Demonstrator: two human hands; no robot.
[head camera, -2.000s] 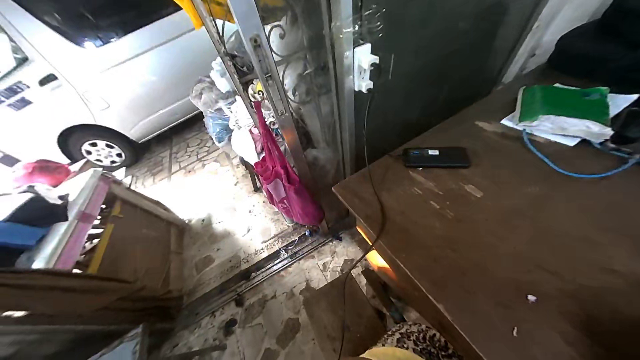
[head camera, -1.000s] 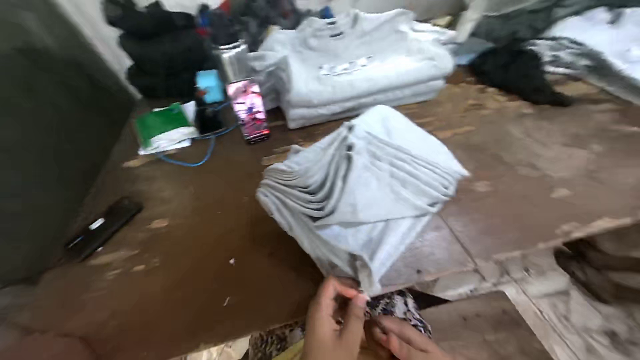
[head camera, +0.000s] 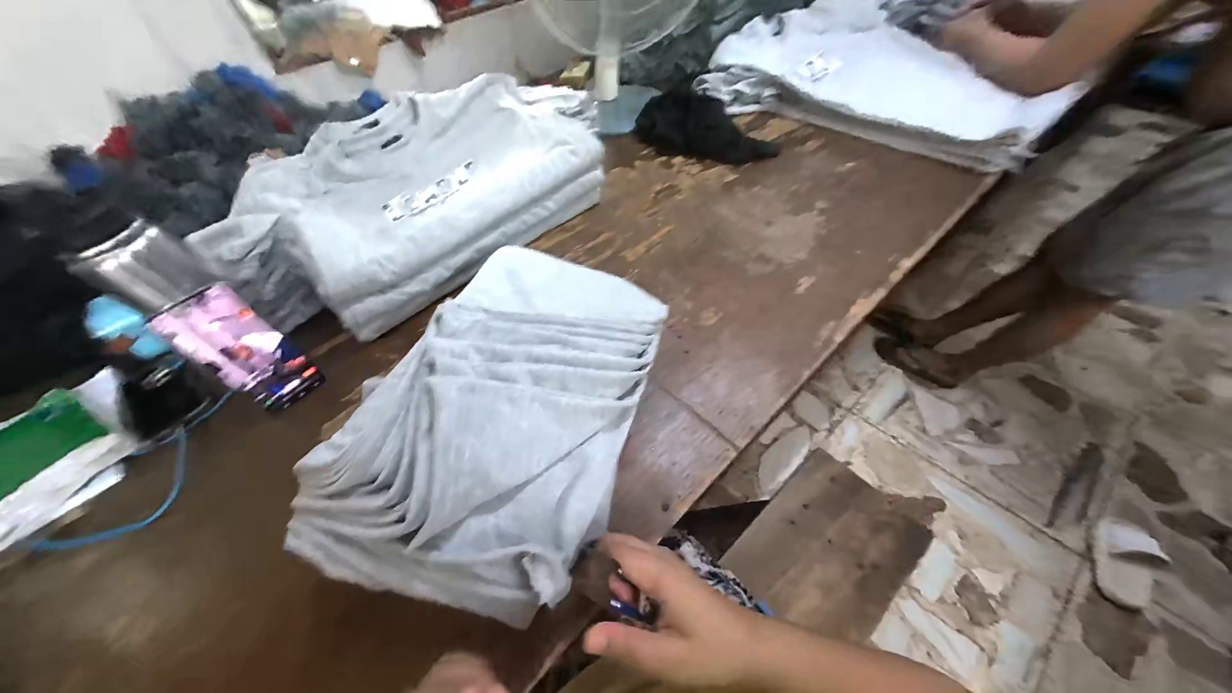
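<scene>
A fanned stack of light grey fabric pieces (head camera: 520, 414) lies on the brown wooden table (head camera: 731, 260), its near corner close to the table's edge. Just right of that corner, my right hand (head camera: 674, 606) is closed around a small dark object, perhaps a small hand tool; blur hides its exact kind. At the bottom edge of the view only a part of my left hand (head camera: 460, 674) shows, below the stack, and its fingers cannot be made out. Behind the stack lie folded grey sweatshirts (head camera: 433, 192) with a printed patch on the front.
On the left are a lit phone (head camera: 236, 342), a metal tumbler (head camera: 144, 265), a blue cable (head camera: 178, 472) and a green packet (head camera: 48, 438). Farther back stand a fan (head camera: 608, 67), a black cloth (head camera: 698, 125) and pale garments (head camera: 866, 77), where a co-worker's arm (head camera: 1039, 48) reaches in.
The view has swung widely from the doorway to the table. A second ago both my hands were at the stack's near corner; now my left hand is mostly out of view at the bottom.
</scene>
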